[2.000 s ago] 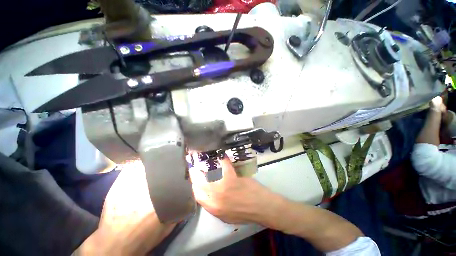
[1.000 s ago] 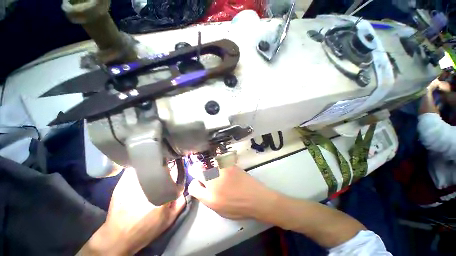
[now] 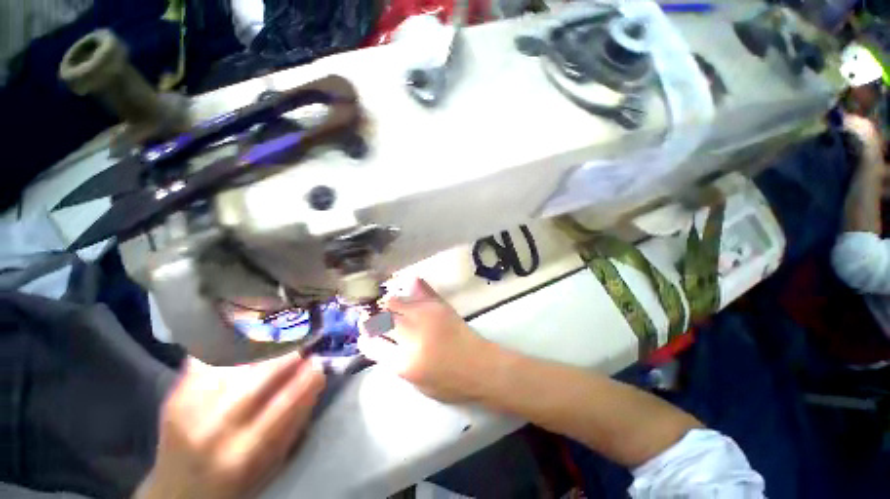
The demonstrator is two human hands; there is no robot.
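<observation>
Navy fabric (image 3: pixel 337 329), bright blue under the lamp, lies in the needle area of the cream sewing machine (image 3: pixel 439 185). Needle and presser foot are lost in glare and blur. My left hand (image 3: pixel 234 409) is left of the fabric, fingers together and fingertips at its edge; whether it grips is unclear. My right hand (image 3: pixel 429 341) is at the right side of the needle area, fingertips close to the fabric; its grip is unclear. Charcoal-grey cloth (image 3: pixel 78 380) is bunched at the left, beside my left hand.
Dark thread snips (image 3: pixel 234 156) lie on the machine head beside a tan knobbed post (image 3: pixel 122 83). Small black scissors (image 3: pixel 503 255) lie under the arm. A green-yellow strap (image 3: pixel 625 292) wraps the bed at right. Another person's arm (image 3: pixel 859 195) shows at far right.
The view has shifted, so the machine head sits further left. My left hand has drawn down and left from behind the head's front plate. Blue fabric shows more at the needle.
</observation>
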